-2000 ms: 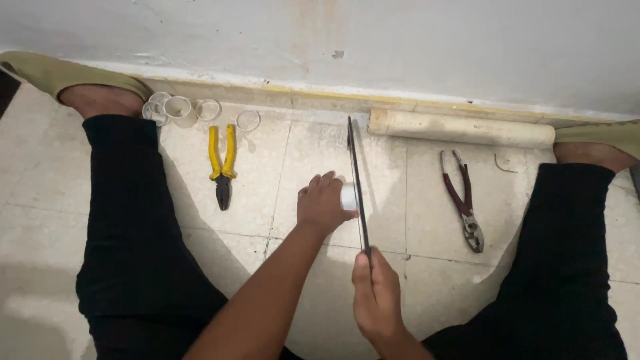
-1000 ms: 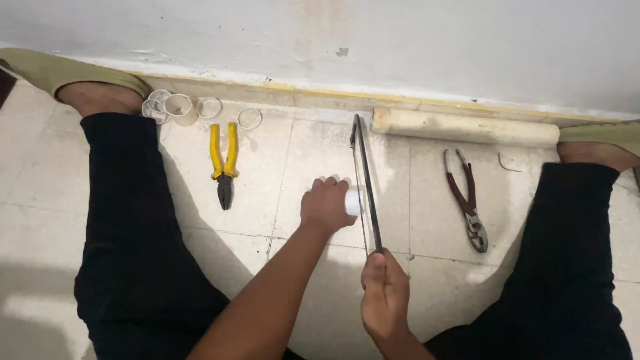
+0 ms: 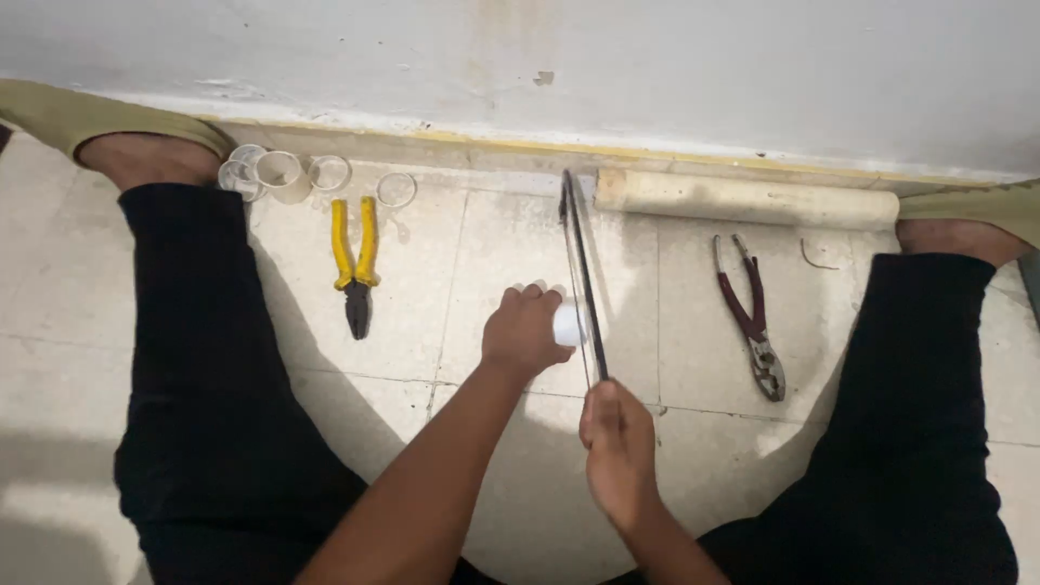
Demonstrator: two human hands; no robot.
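My left hand (image 3: 526, 331) is closed around a short white plastic pipe piece (image 3: 567, 325), whose right end shows beyond the fingers. In my right hand (image 3: 619, 447) is the handle end of a black hacksaw (image 3: 587, 272), its frame pointing away toward the wall. The thin blade lies across the right end of the white piece; whether it is cutting in cannot be told. Yellow-handled combination pliers (image 3: 355, 264) rest on the floor to the left. Slip-joint pliers (image 3: 751, 321) with dark red grips lie to the right.
A long cream plastic pipe (image 3: 747, 199) lies along the wall base. Several cut plastic rings (image 3: 396, 189) and a short pipe section (image 3: 283, 177) sit by my left foot. A thin curved strip (image 3: 816, 256) is near the right foot. My legs flank the tiled floor.
Between the earlier frames and now, the hacksaw and my right hand have shifted slightly, with the saw's angle changing a little. My left hand keeps its hold on the white piece.
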